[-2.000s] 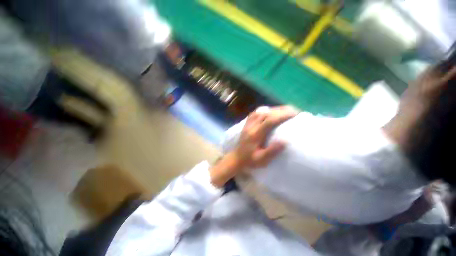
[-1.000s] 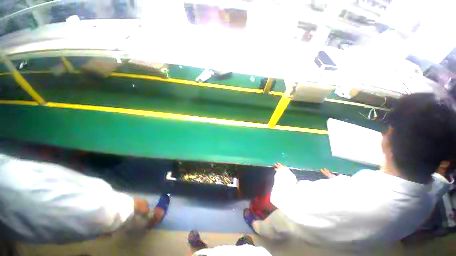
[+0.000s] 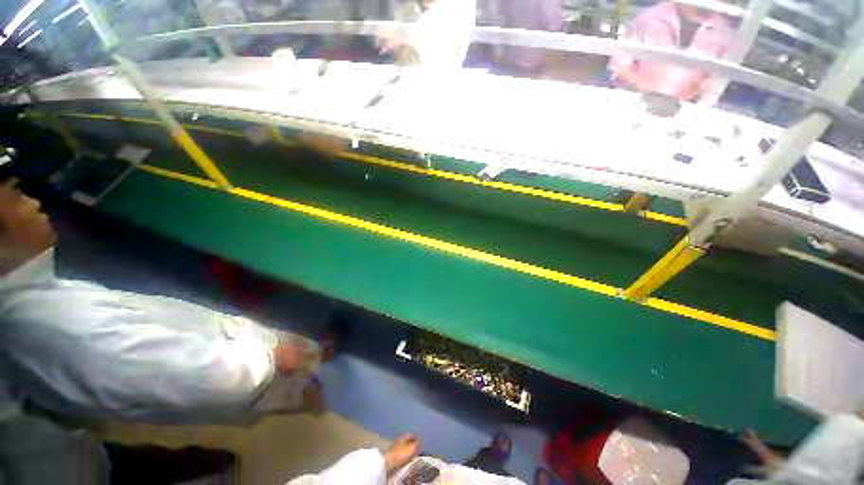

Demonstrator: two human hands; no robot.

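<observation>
A hand, apparently my left hand (image 3: 402,452), shows small and blurred at the bottom edge, coming out of a white sleeve, close in front of my white smock. I cannot tell whether its fingers hold anything. My right hand is not in view. The long bench with a green mat (image 3: 407,275) and yellow tape lines crosses in front of me. No hand of mine touches it.
A person in white (image 3: 123,350) is at the left. Another person's sleeve (image 3: 824,455) is at the lower right, near a white tray-like object (image 3: 819,365). A dark box with glittering contents (image 3: 469,371) and a red stool (image 3: 578,450) are below the bench edge.
The view has swung from the close white sleeves back to the bench, then turned and tilted. My left hand, earlier on another person's white sleeve, is now low by my smock.
</observation>
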